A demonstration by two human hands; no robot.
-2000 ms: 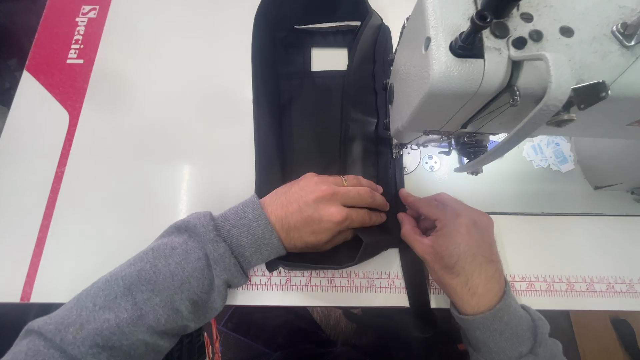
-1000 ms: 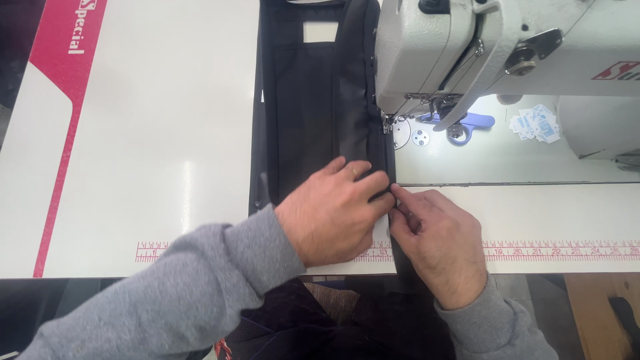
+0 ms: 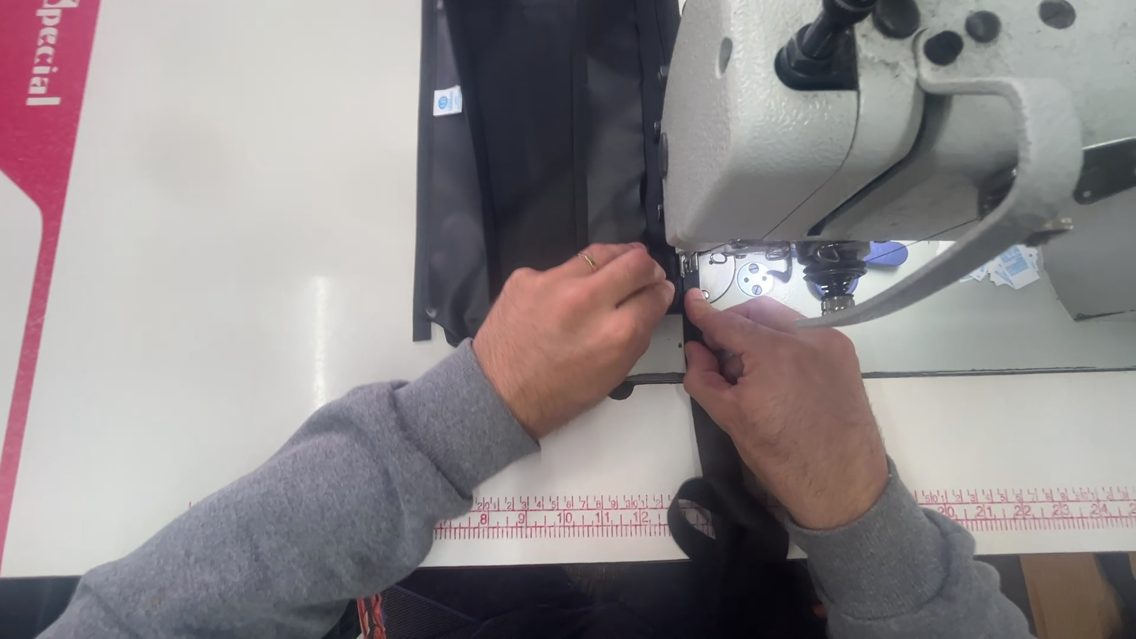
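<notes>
Black fabric (image 3: 541,142) lies on the white table, its right edge against the head of a sewing machine (image 3: 754,142). My left hand (image 3: 577,333), with a ring on one finger, grips the fabric's near right corner between bent fingers, just left of the presser foot (image 3: 688,262). A black fabric strip (image 3: 714,444) runs from the presser foot toward me and curls over the table's front edge. My right hand (image 3: 781,382) pinches this strip between thumb and fingers just in front of the foot. A small white and blue tag (image 3: 447,100) shows on the fabric's left part.
A red measuring scale (image 3: 568,517) is printed along the table's front. Behind the machine's curved metal lever (image 3: 976,240) lie a blue-handled tool (image 3: 886,254) and a pile of small white and blue labels (image 3: 1013,266). A red printed band (image 3: 53,106) marks the table's left side.
The black fabric has moved away from me along the machine, so its near edge now lies close to the presser foot. The strip's curled end has come into view at the table's front edge.
</notes>
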